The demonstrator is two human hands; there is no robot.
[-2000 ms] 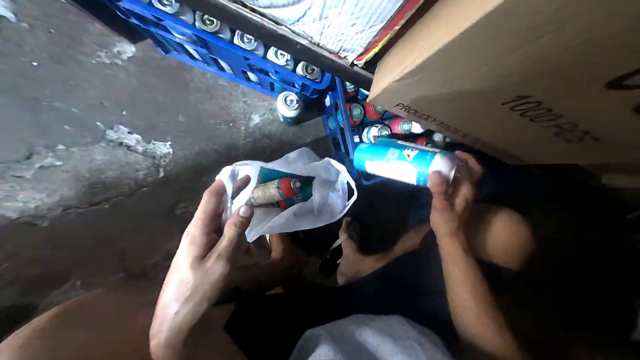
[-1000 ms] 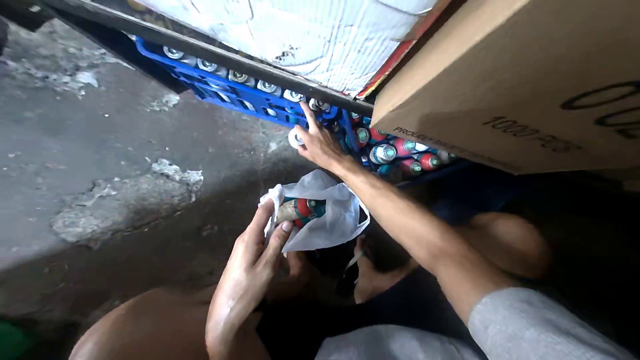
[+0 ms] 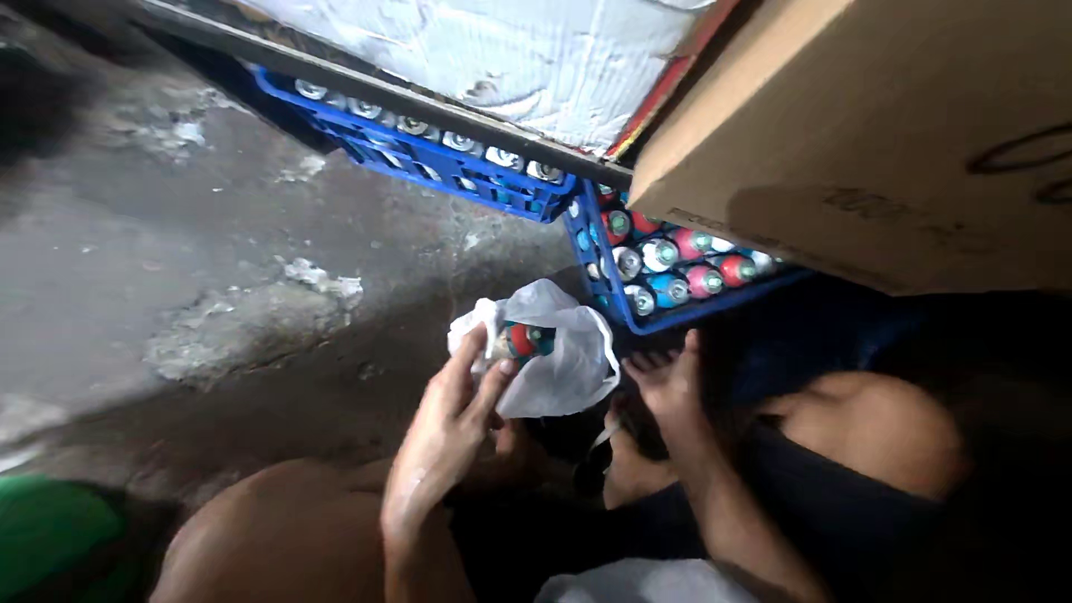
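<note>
My left hand (image 3: 456,402) grips the rim of a white plastic bag (image 3: 561,360), its fingers and thumb near the can inside. In the bag's mouth lies a spray can (image 3: 521,339) with a red band, beside something teal. My right hand (image 3: 670,377) is to the right of the bag with its fingers apart and nothing in it. Just above that hand stands a blue plastic crate (image 3: 630,314) holding several spray cans with pink, red, blue and white tops, such as a blue one (image 3: 668,290).
A second blue crate (image 3: 435,172) of cans sits under a shelf edge (image 3: 402,100) with a white-wrapped box on it. A large cardboard box (image 3: 821,151) overhangs the right crate. Rough concrete floor (image 3: 251,251) spreads left; a green object (image 3: 50,536) is at lower left.
Two seconds ago my right hand held a blue can; one second ago it reached to a can beside the left crate. Now it is back by the bag, without a can, and that can no longer shows there.
</note>
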